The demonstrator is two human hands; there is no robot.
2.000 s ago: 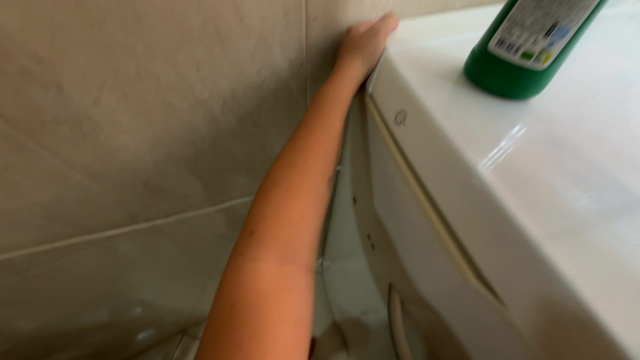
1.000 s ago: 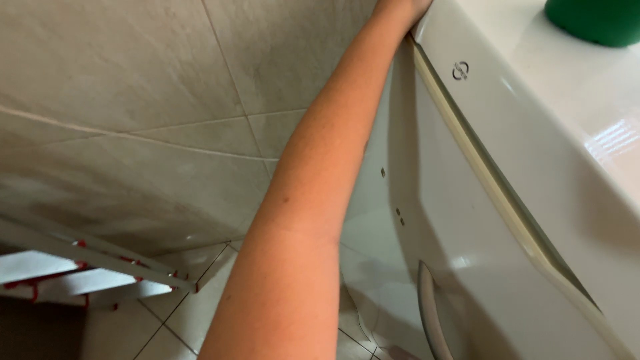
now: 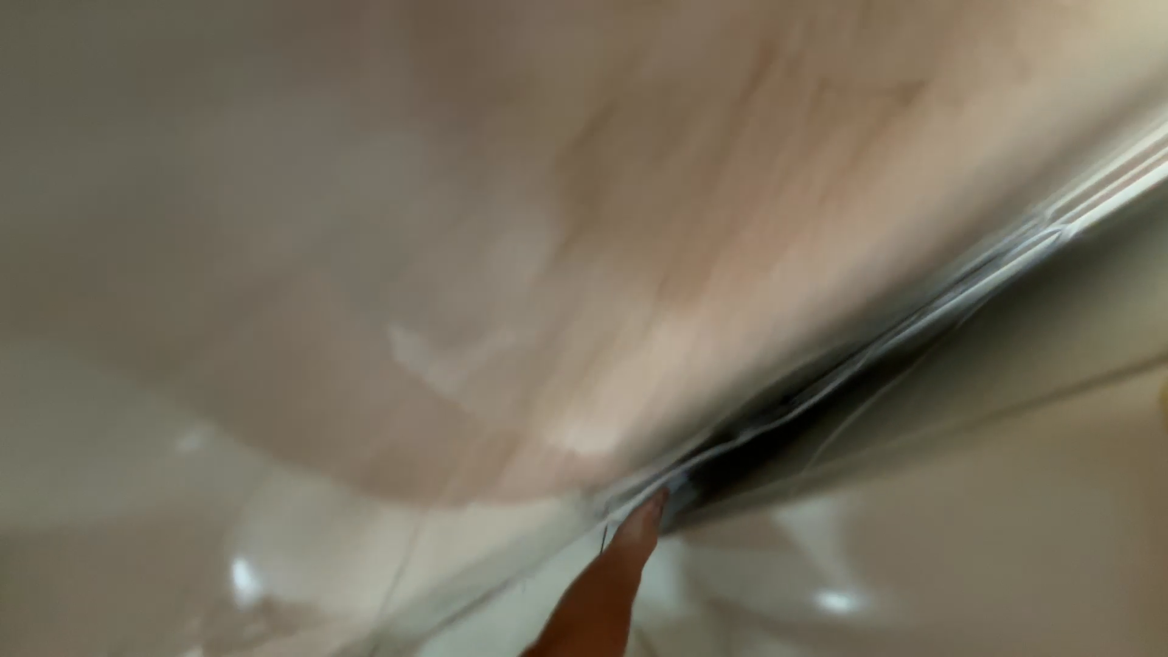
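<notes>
Low in the centre of the head view, what appears to be my left hand [image 3: 641, 522] reaches up to a dark, narrow gap [image 3: 776, 447], its forearm rising from the bottom edge. The hand is small and blurred, so its fingers and anything between them cannot be made out. Pale, wrinkled edging [image 3: 922, 319], perhaps a seal or sheeting, runs diagonally along the gap from just above the hand to the upper right. My right hand is out of view.
A smooth, glossy beige surface [image 3: 511, 274], strongly blurred, fills the upper left. Another pale, shiny surface [image 3: 958, 538] lies at the lower right, with light reflections on both sides.
The view has shifted greatly, close to the gap. The white appliance top, the green bottle and the handle seen earlier are out of view. Only a short part of the arm shows now.
</notes>
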